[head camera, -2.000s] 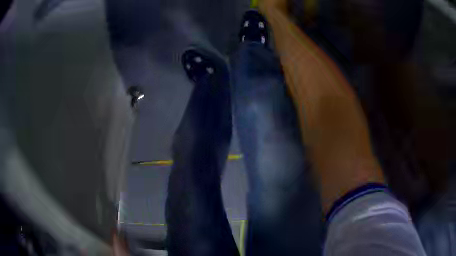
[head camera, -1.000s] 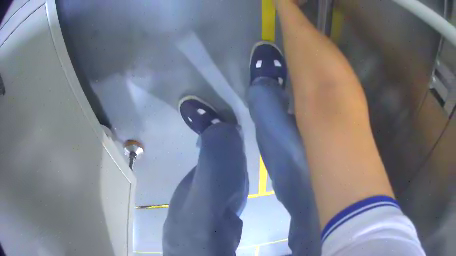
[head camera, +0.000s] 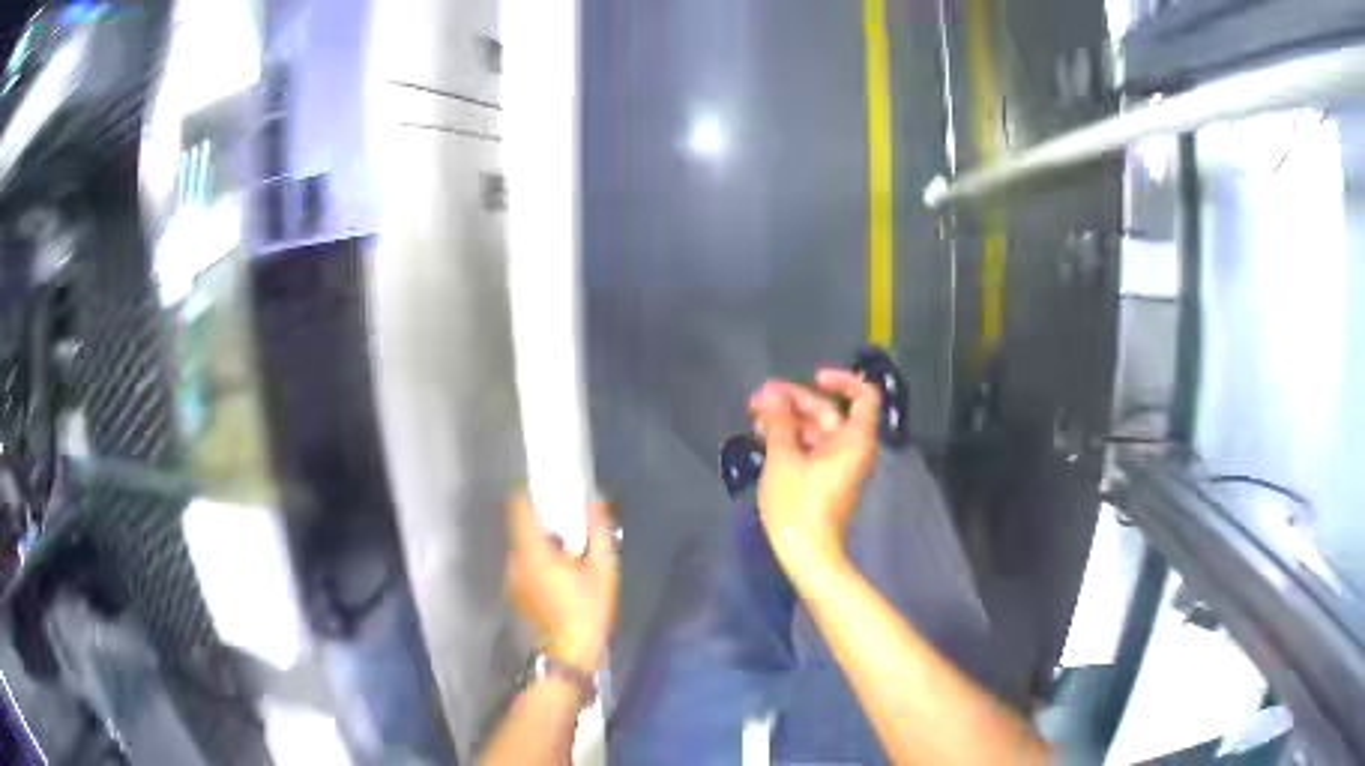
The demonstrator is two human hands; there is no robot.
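My left hand (head camera: 566,587) is at the lower middle, over a long white edge (head camera: 547,299) of a pale machine or bench. Its thumb and fingers are apart on either side of that edge; blur hides whether they touch it. My right hand (head camera: 816,457) is raised over the floor in front of my legs, palm partly up, with loosely curled fingers that are apart. No object shows in either hand.
Grey floor (head camera: 719,270) with a yellow line (head camera: 879,180) runs ahead. My dark shoes (head camera: 740,464) are below. A pale rail (head camera: 1153,120) juts in from the right, above a metal frame (head camera: 1257,576). Blurred machinery is at left.
The view has swung up from my feet and the cabinet's side. My left hand has come into view. My right forearm, earlier stretched towards the top, is now lower, with the hand visible.
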